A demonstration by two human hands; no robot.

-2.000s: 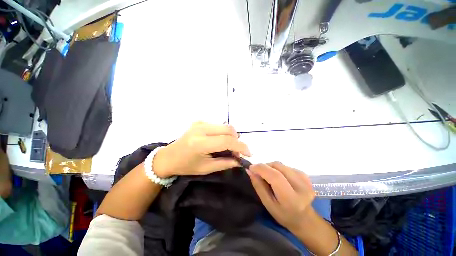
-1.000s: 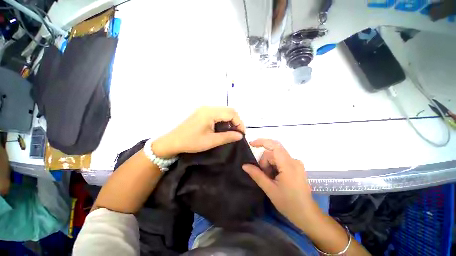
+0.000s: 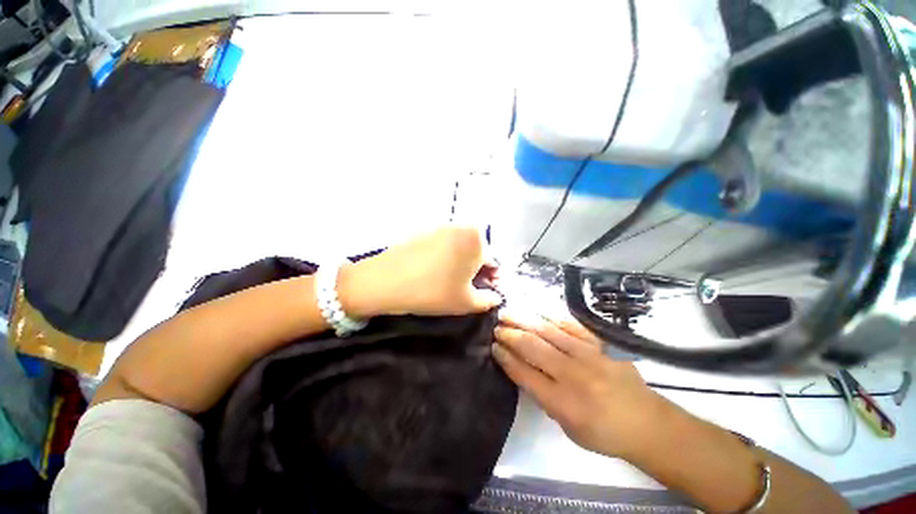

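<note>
A dark, soft garment piece lies over the table's front edge and hangs toward my lap. My left hand, with a white bead bracelet at the wrist, is curled on the cloth's upper edge and pinches it near the needle area. My right hand lies with extended fingers on the cloth's right edge, just below and right of my left fingertips. The sewing machine head, white with a blue stripe, stands above my hands. The needle and presser foot cannot be made out.
Stacked dark cut pieces lie on brown packaging at the left. A black phone shows partly behind the machine at right, with a white cable. Snips lie beyond it. A ruler strip runs along the front edge.
The view has moved in toward the machine head. Both hands and the cloth have moved forward to the needle area. My right fingers have gone from curled and lifted to flat on the cloth's edge.
</note>
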